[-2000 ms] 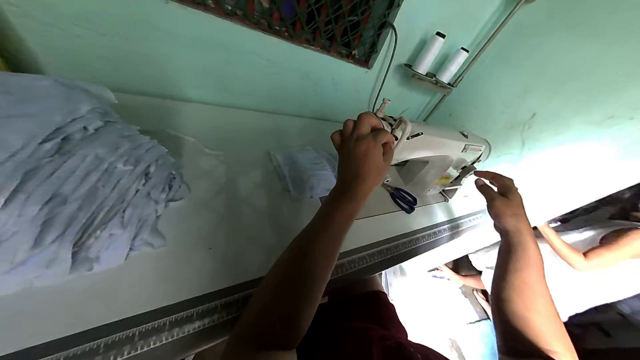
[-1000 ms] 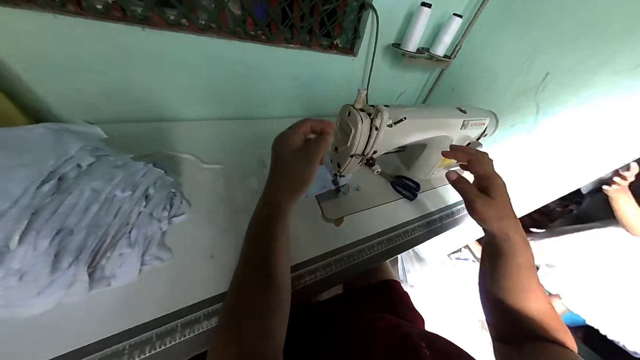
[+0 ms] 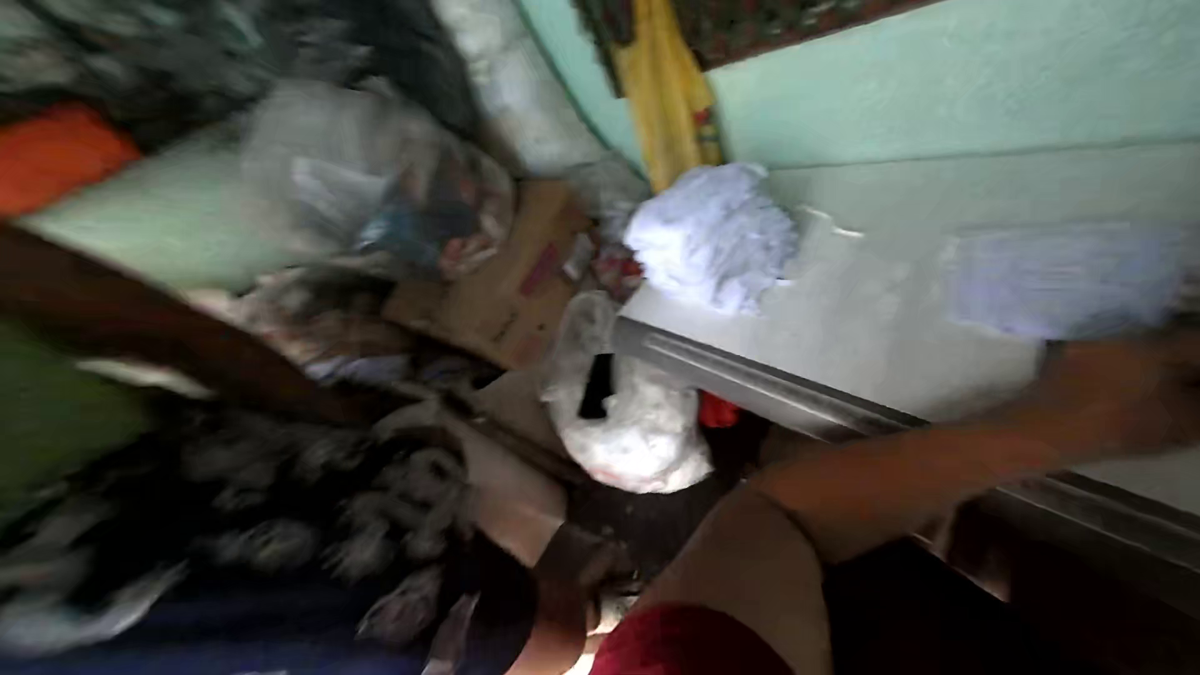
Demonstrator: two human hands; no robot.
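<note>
Blurred at the right edge of the head view is my left hand [image 3: 1167, 380], its forearm reaching across the table's front edge. The hand lies by a flat pale bluish cloth stack [image 3: 1069, 277]; whether it grips the cloth is not clear. A bunched heap of pale fabric pieces [image 3: 712, 234] sits at the table's left corner. My right hand is outside the view.
A white table [image 3: 872, 309] has a dark metal front edge. Left of it are a cardboard box [image 3: 511, 272], a filled plastic bag [image 3: 375, 187] and a white plastic bag [image 3: 637, 431]. A person in patterned clothing [image 3: 281, 525] is close at left. A yellow cloth [image 3: 666, 94] hangs by the wall.
The view has swung far to the left, so the sewing machine and my right hand are out of sight. The table's left corner, bags and a person now show.
</note>
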